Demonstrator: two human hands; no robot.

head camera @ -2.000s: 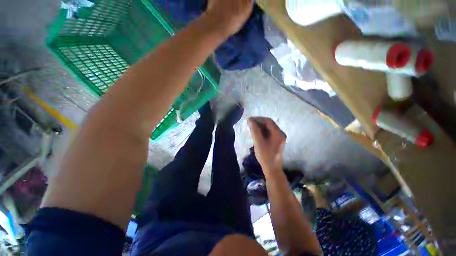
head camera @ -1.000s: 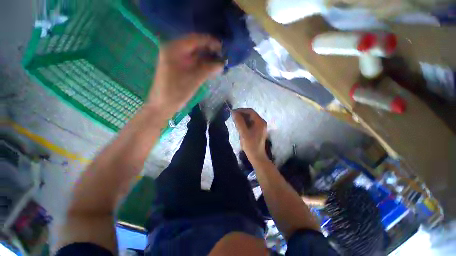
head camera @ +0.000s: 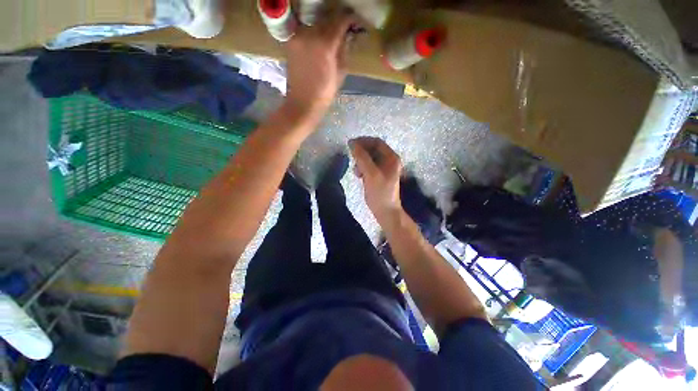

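My left hand (head camera: 320,65) is stretched forward over the cardboard top (head camera: 490,84), among white thread spools with red ends (head camera: 277,17). A small dark bit shows by its fingertips, but whether it is held is unclear. Another spool with a red end (head camera: 413,50) lies just right of this hand. My right hand (head camera: 376,169) is in the air above the floor, fingers curled and thumb side up, around what looks like a small dark part (head camera: 376,156). That part is blurred and mostly hidden by the fingers.
A green slotted crate (head camera: 145,202) stands on the floor at left, with dark blue cloth (head camera: 153,80) behind it. A cardboard box edge with a label (head camera: 650,145) juts out at right. Dark garments (head camera: 497,218) and a person's arm (head camera: 668,267) are at lower right.
My left hand has moved from above the crate and blue cloth onto the cardboard by the spools. My right hand stays curled in front of me. The view has turned, showing more cardboard.
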